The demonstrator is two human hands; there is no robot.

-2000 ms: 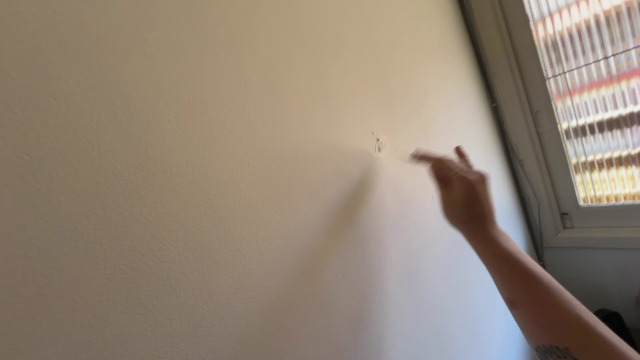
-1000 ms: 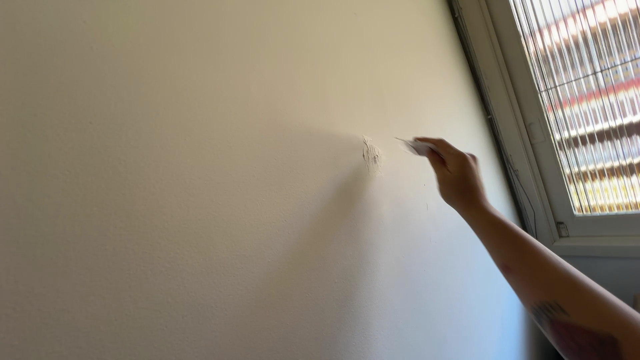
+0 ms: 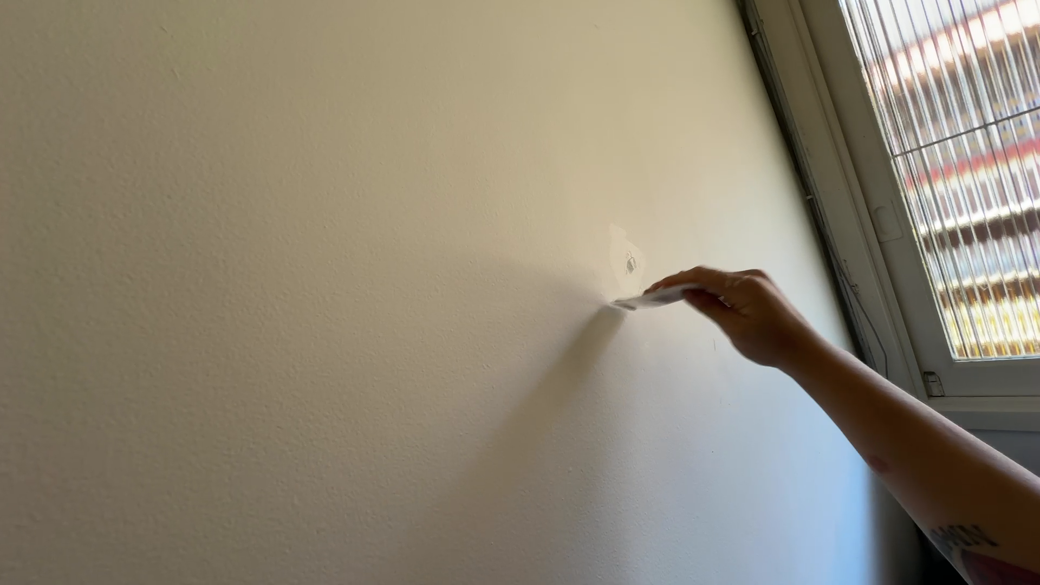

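My right hand [image 3: 743, 313] reaches in from the lower right and grips a thin, flat, whitish scraper [image 3: 660, 298]. The scraper's front edge rests against the pale painted wall [image 3: 325, 341]. Just above that edge lies a smooth filler patch [image 3: 624, 244] with a small rough dark hole [image 3: 630, 262] in it. A long shadow runs down and left over the wall from the tool. My left hand is out of view.
A window frame [image 3: 853, 187] with a ribbed glass pane [image 3: 967, 179] stands at the right. Thin cables [image 3: 812, 203] run along the corner between wall and frame. A dark area sits at the lower right.
Around the hole there is now a smooth, smeared patch, where a rough blob showed one second ago. My right hand has moved down, and the scraper, off the wall then, now touches it.
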